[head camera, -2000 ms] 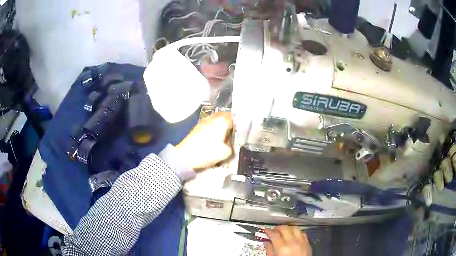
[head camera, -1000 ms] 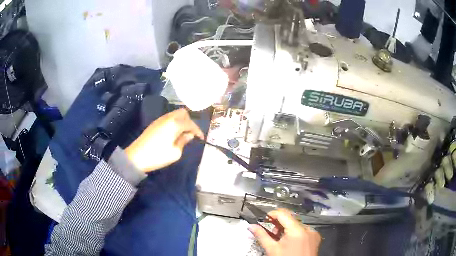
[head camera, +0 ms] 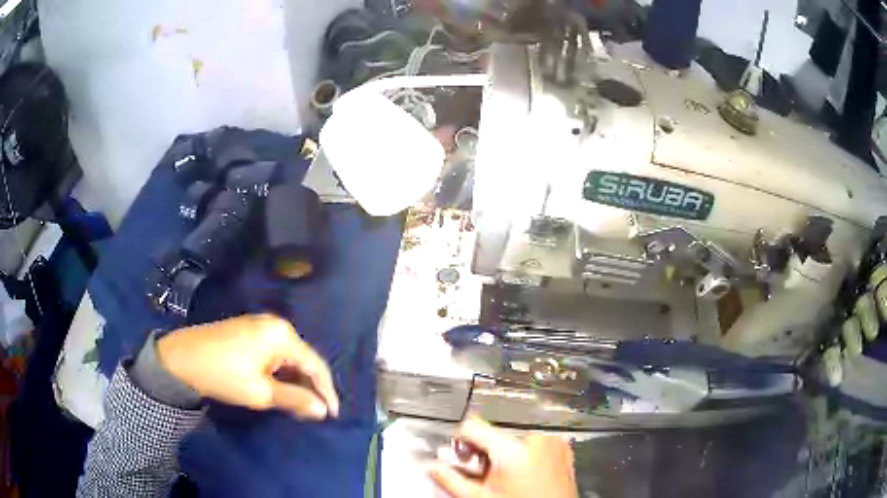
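The navy binding tape (head camera: 671, 356) runs from the right to the shiny folder (head camera: 552, 370) at the front of the cream Siruba machine (head camera: 778, 175). A short dark end (head camera: 467, 337) shows left of the folder. My left hand (head camera: 248, 365) is over the navy fabric, away from the folder, with fingers bent and thumb and fingertips close; I cannot tell if something thin is between them. My right hand (head camera: 515, 462) is below the bed's front edge, closed on a small tool with a dark red handle (head camera: 469, 455), which looks like snips; its blades are blurred or hidden.
Dark tape rolls (head camera: 219, 219) and a dark cone (head camera: 292, 229) with an orange-brown core lie on the navy fabric (head camera: 126, 282) at left. The bright lamp (head camera: 381, 151) hangs over the worn machine bed (head camera: 418, 321). Pale cords (head camera: 418, 63) lie behind.
My left hand has moved from the bed, leftward and down over the fabric. The strip stretched to it one second ago no longer shows. My right hand and its tool have moved slightly left and down.
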